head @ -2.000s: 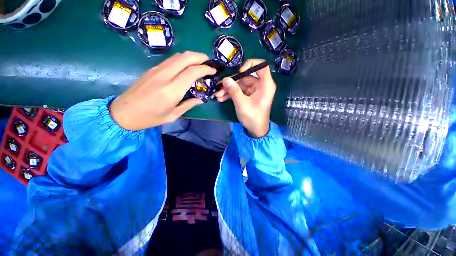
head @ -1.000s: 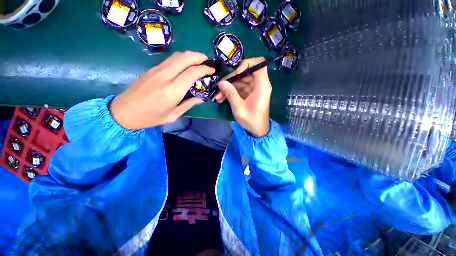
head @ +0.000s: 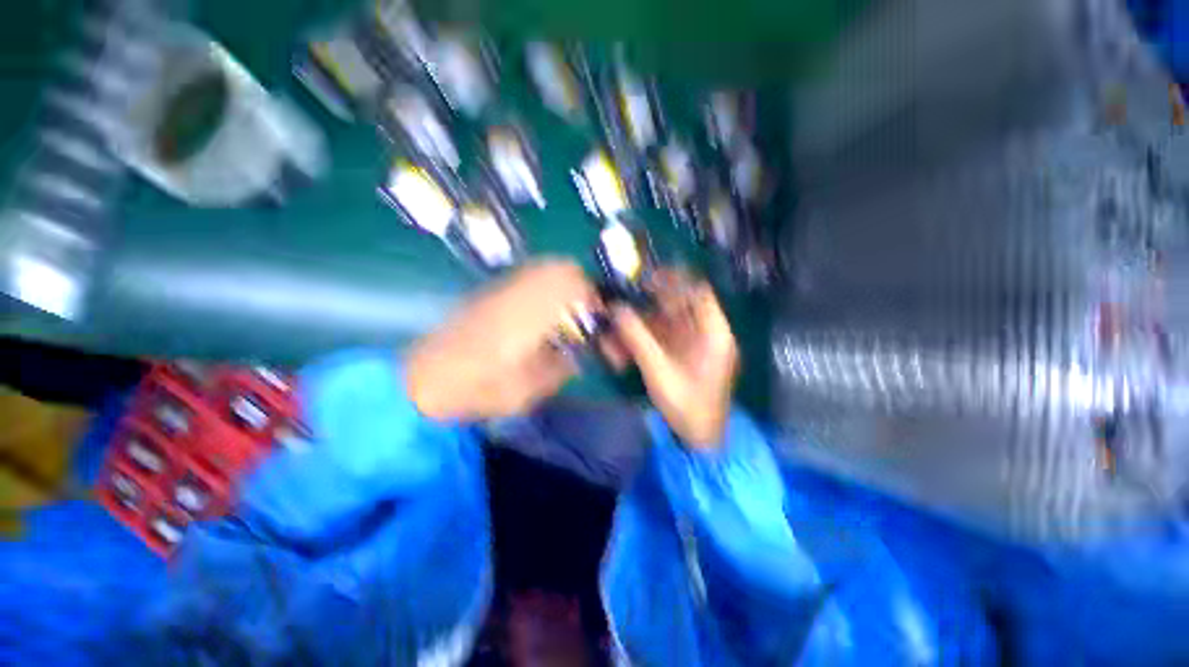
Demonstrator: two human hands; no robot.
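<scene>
The frame is strongly blurred. My left hand (head: pixel 502 341), bare, is at the near edge of the green bench (head: pixel 280 293) and holds a small housing assembly (head: pixel 574 322) between its fingers. My right hand (head: pixel 685 345), also bare, is close beside it on the right with its fingers bent. The dark tweezers seen earlier cannot be made out now, so what the right hand holds is unclear. Many round housings with white rectangles, one of them a nearby housing (head: pixel 619 249), lie on the bench just beyond my hands.
A red compartment tray (head: pixel 215 430) with housings is low at left. A white sticker roll (head: pixel 267 137) lies upper left, with a pale strip (head: pixel 59 196) beside it. A tall stack of clear blister trays (head: pixel 913 261) stands at right.
The whole view has shifted and blurred; bench items and my hands sit lower in it. More of the sticker roll and more housings show. My left hand still holds the housing.
</scene>
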